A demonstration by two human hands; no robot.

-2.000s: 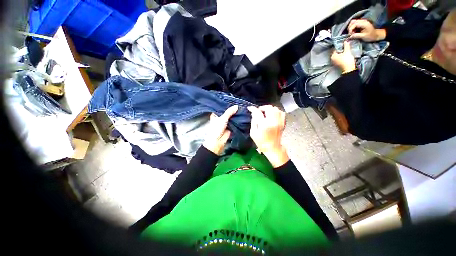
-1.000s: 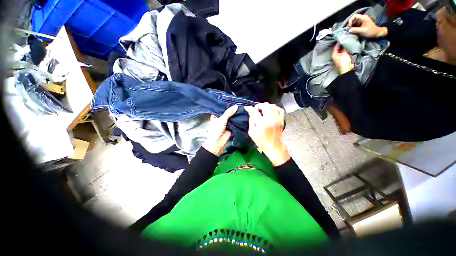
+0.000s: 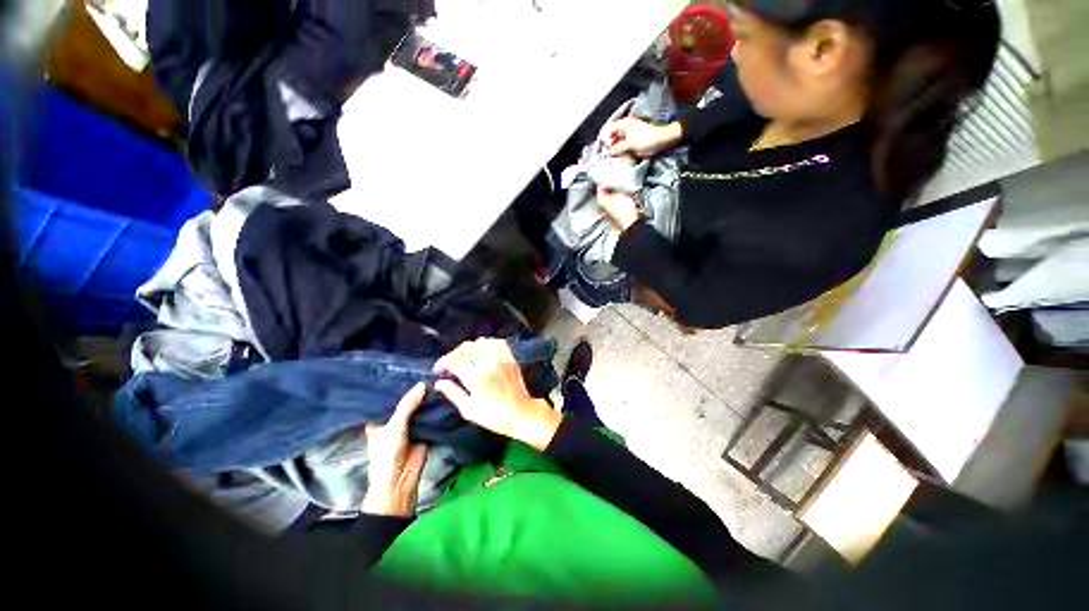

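Observation:
A mid-blue denim garment (image 3: 275,406) lies stretched out to the left over a heap of other garments, its right end bunched in front of my green top. My left hand (image 3: 398,456) holds its lower edge, thumb up. My right hand (image 3: 492,388) pinches the cloth just above and to the right, fingers bent over it. The hands are close together. Part of the garment is hidden under my fingers. The heap has a near-black garment (image 3: 317,281) and pale grey-blue denim (image 3: 191,292).
A white table (image 3: 418,155) stands ahead with a dark phone (image 3: 435,62) and dark garments (image 3: 257,84). A blue crate (image 3: 90,227) is at the left. A co-worker in black (image 3: 764,215) handles pale denim (image 3: 621,203) at the right. A low metal-framed stool (image 3: 860,495) stands lower right.
The view has swung to the right and up, showing more of the table and the co-worker. My hands keep hold of the blue denim garment.

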